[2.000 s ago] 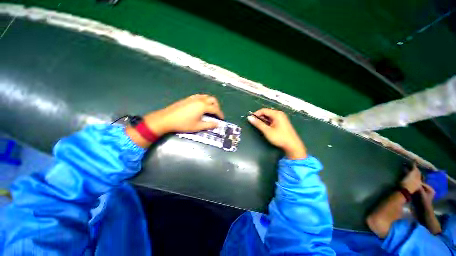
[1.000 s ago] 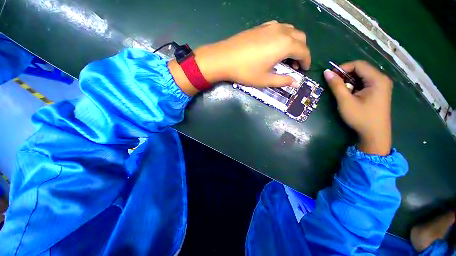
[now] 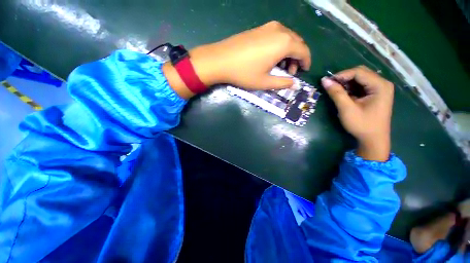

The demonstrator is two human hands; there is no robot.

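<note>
An open phone assembly [image 3: 301, 105] lies on the dark green bench, its dark circuit board end pointing right and its pale silver part partly under my left hand. My left hand [image 3: 252, 59] grips the phone from above, thumb on its face, fingers curled at its far edge. My right hand [image 3: 363, 100] is just right of the phone, not touching it, with a thin stick-like tool [image 3: 331, 75] pinched at the fingertips. Most of the tool is hidden in the curled fingers.
The worn bench top [image 3: 216, 144] shines around the phone. A chipped white edge [image 3: 391, 54] curves along the far right, with the green belt [image 3: 391, 20] beyond. Another person's hand [image 3: 433, 233] and blue sleeve are at the lower right. Yellow-black floor tape [image 3: 21, 96] shows at left.
The view has swung and come closer since the oldest frame, then shifted slightly. My left hand stays on the phone. My right hand stays beside it, holding the tool.
</note>
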